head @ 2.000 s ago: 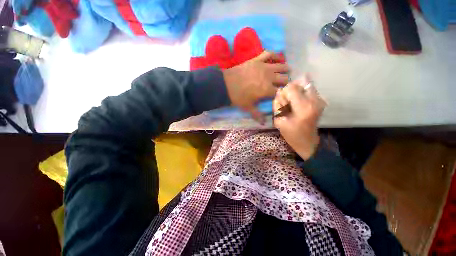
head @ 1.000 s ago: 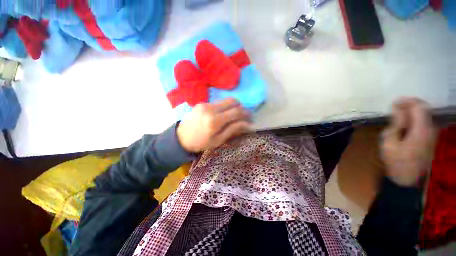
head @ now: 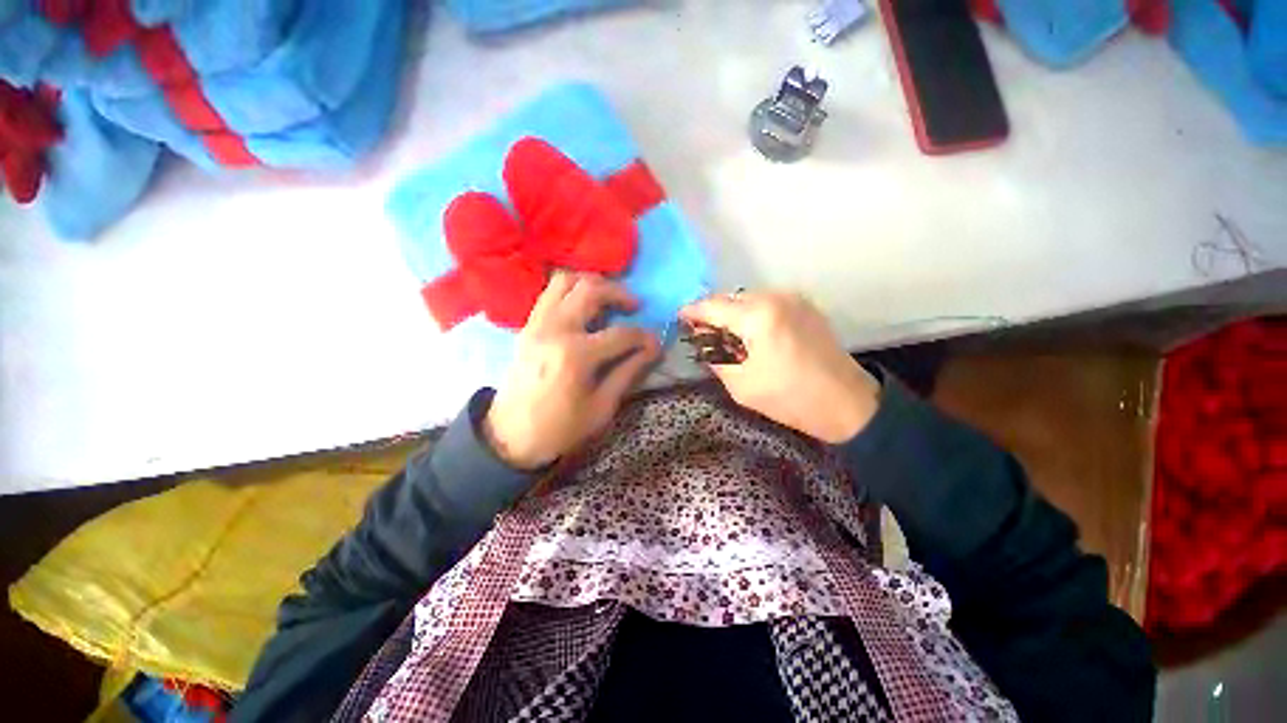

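Observation:
The light blue plush gift-box piece (head: 593,130) lies on the white table near its front edge, turned at an angle, with its red bow (head: 568,212) facing up. My left hand (head: 576,370) rests on the piece's lower edge, fingers bent over it. My right hand (head: 779,356) is at the piece's lower right corner, with the dark thread snips (head: 714,343) held in it. A fine thread runs from there along the table edge to the right. No needle can be made out.
Stacked blue plush pieces (head: 304,88) stand at the back left. A silver metal object (head: 790,116) and a smartphone (head: 949,74) lie behind my right hand. A yellow sack (head: 212,544) is below left. A box of red pieces (head: 1225,473) is below right.
My right hand has come back from the far right to the piece's lower corner. My left hand's fingers have shifted on the edge. The view has moved, so the table things appear further left.

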